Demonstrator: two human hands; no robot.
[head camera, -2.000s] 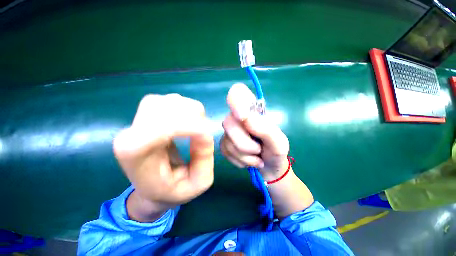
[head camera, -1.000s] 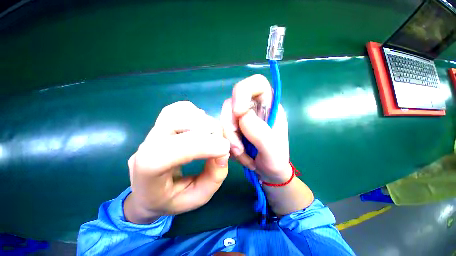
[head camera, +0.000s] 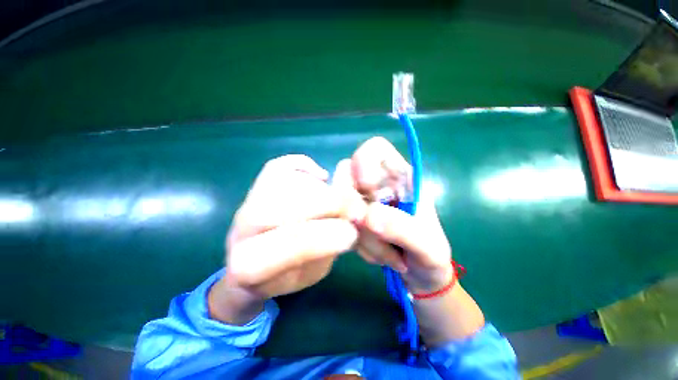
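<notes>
My right hand (head camera: 405, 223) is closed around blue network cables (head camera: 416, 163). One clear plug (head camera: 404, 93) stands up above the hand on its blue cable. A second clear plug (head camera: 402, 185) shows between the thumb and forefinger. The blue strands hang below the hand towards my lap. My left hand (head camera: 294, 226) is beside it, with thumb and fingertips pinched together and touching the right hand's fingers. Whether the left fingertips hold anything is hidden.
The shiny green bench (head camera: 149, 159) spans the view. An open laptop (head camera: 639, 141) lies on a red-orange tray (head camera: 591, 145) at the right. Blue objects (head camera: 37, 343) show at the bottom left and lower right. A yellow-green cloth (head camera: 639, 315) is at the lower right edge.
My left hand has moved right, up against the right hand, and its finger ring has closed. The upper plug moved right, first rising and then sitting lower. The view has shifted slightly.
</notes>
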